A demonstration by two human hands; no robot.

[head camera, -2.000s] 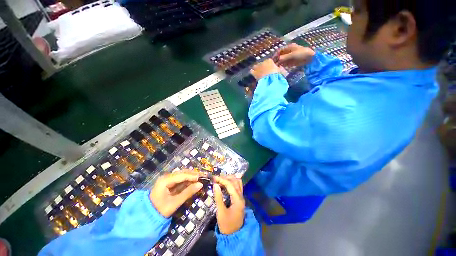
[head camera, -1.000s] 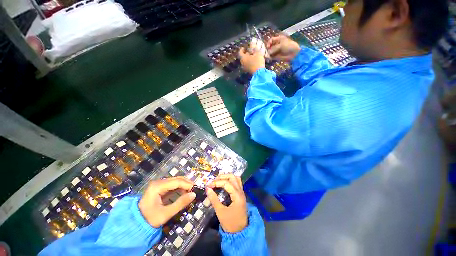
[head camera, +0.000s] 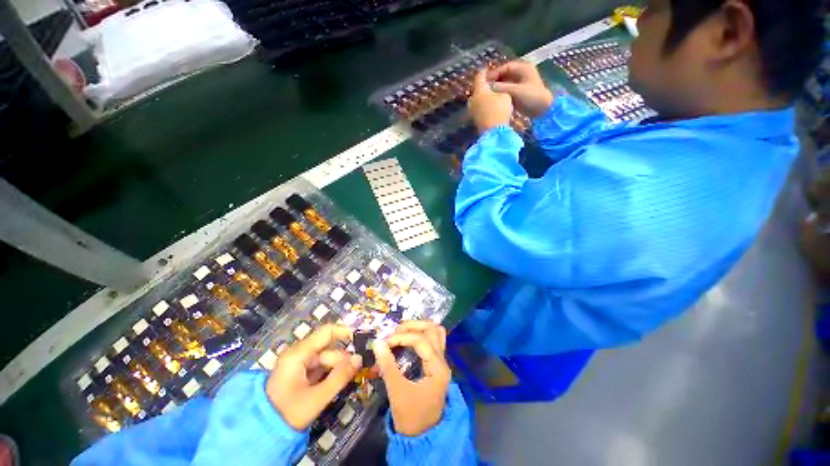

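My left hand (head camera: 311,375) and my right hand (head camera: 417,378) meet over the near part of the clear blister tray (head camera: 428,284). Between their fingertips is a small black-ended flex cable module (head camera: 366,346), with an orange-gold part just below it. Both hands pinch it; its details are blurred. The tray holds rows of modules with orange-gold tails (head camera: 268,264). Those toward the left carry pale pads (head camera: 141,325) on their ends; several at the upper right end are all black. One dark piece (head camera: 218,346) lies crosswise on the row, left of my left hand.
A pad sheet (head camera: 400,205) lies on the green bench between me and a seated person in a blue smock (head camera: 619,227). That person's hands are over another tray (head camera: 428,96). A white bag (head camera: 168,50) and black trays (head camera: 318,27) are at the back. A grey upright (head camera: 68,238) stands left.
My hands stay close together, and the black module end now shows more clearly between the fingertips. The other person's hands have come together, and the shiny clear piece seen there a second ago no longer shows.
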